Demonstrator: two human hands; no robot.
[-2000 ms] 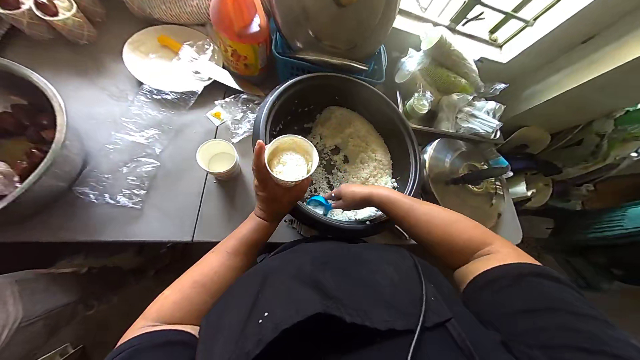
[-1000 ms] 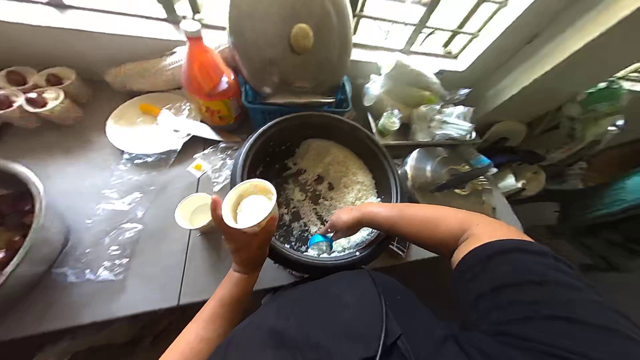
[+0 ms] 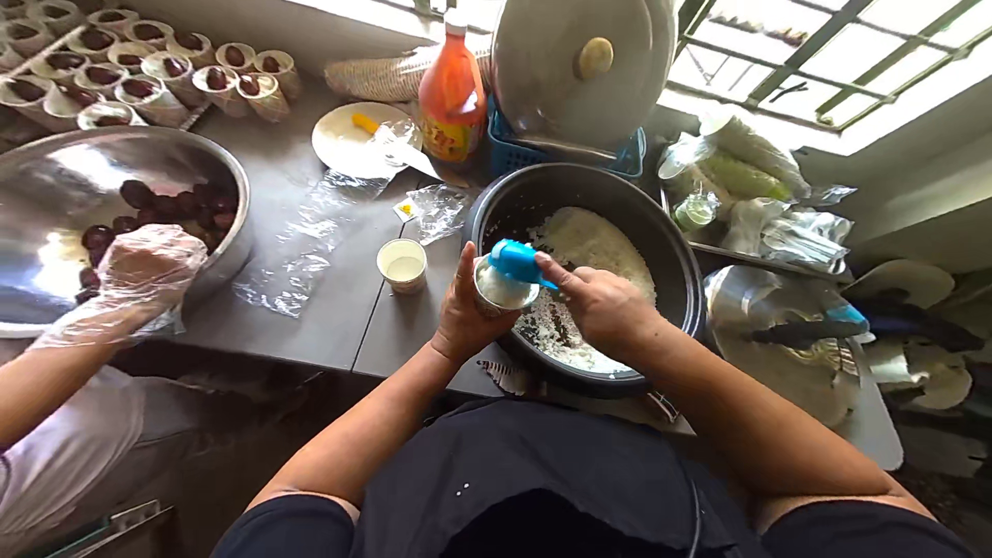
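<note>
My left hand (image 3: 469, 318) holds a paper cup (image 3: 496, 301) upright near the left rim of a dark pot (image 3: 694, 287). White rice (image 3: 505, 288) shows inside the cup. In my right hand (image 3: 601, 310) is a blue plastic scoop (image 3: 515, 261), tilted over the cup's mouth, with some rice at its edge. Cooked rice (image 3: 597, 240) lies in the pot, heaped toward the far right side and scattered thinly elsewhere. A second paper cup (image 3: 402, 266) stands on the table left of my left hand, with something pale inside.
At left, a co-worker's plastic-gloved hand (image 3: 151, 267) reaches into a steel basin (image 3: 242, 194) of dark reddish pieces. Several filled cups (image 3: 163, 70) stand behind. A plate (image 3: 329, 147), an orange bottle (image 3: 452, 101) and a blue basket (image 3: 504, 151) line the back. A metal lid (image 3: 721, 341) lies right.
The blue scoop has moved up from the rice in the pot to the mouth of the held cup. A co-worker's gloved hand has come into view; the view has shifted.
</note>
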